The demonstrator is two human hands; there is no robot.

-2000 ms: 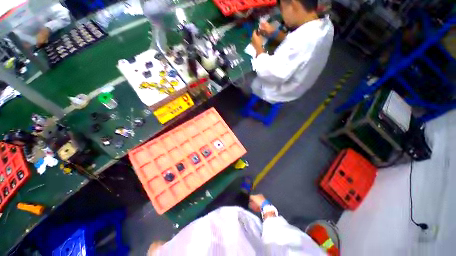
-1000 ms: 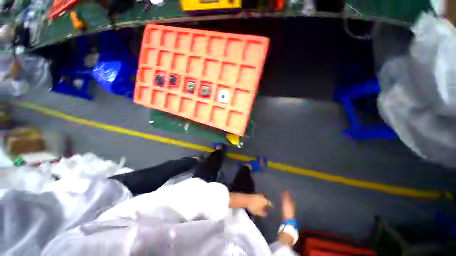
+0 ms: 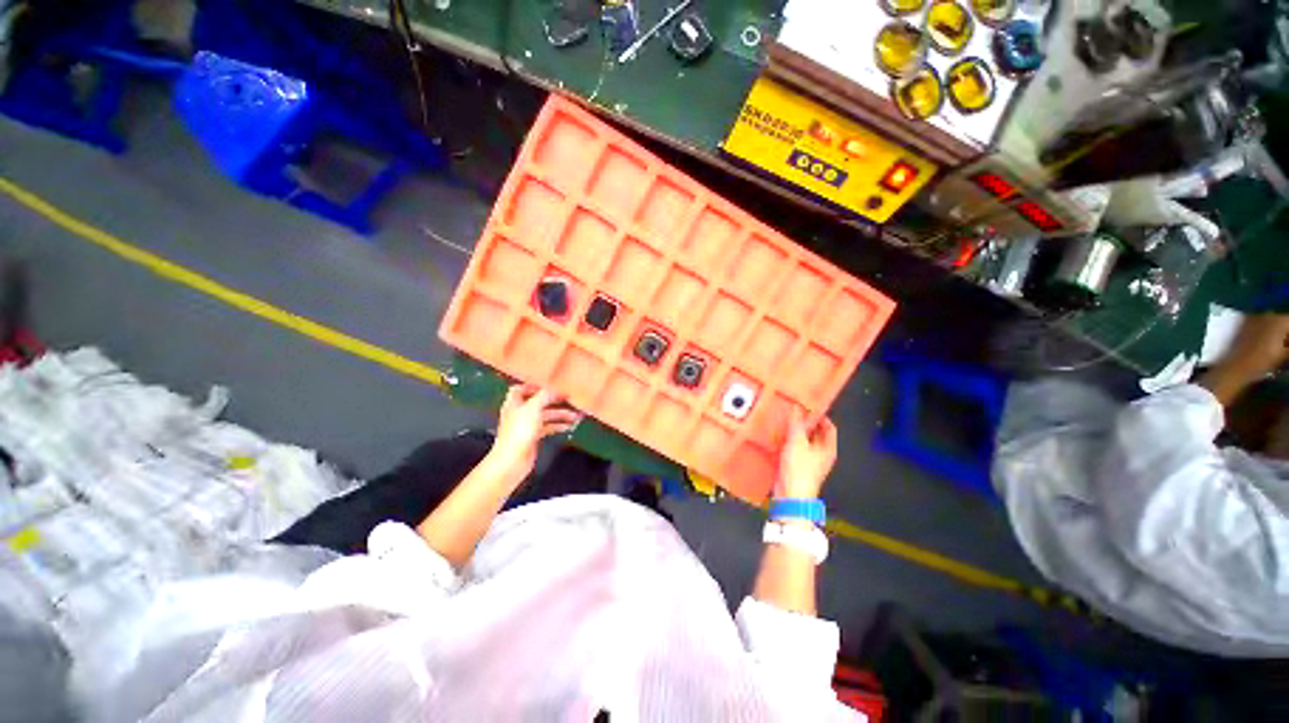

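An orange-red compartment tray lies tilted in front of me, between my lap and the bench. One row holds several small square units: dark watch heads toward the left and a pale watch unit with a dark centre toward the right. The other pockets hold nothing. My left hand is at the tray's near edge, its fingers partly over the rim. My right hand, with blue and white bands at the wrist, holds the tray's near right corner.
The green bench runs along the top, with a yellow-fronted heating plate bearing round gold fixtures. A blue stool stands upper left. A white-coated coworker sits at right. White bagged goods lie at lower left.
Both hands have moved from beside my lap onto the tray's near edge. The view has turned and come closer to the tray. The units keep their pockets.
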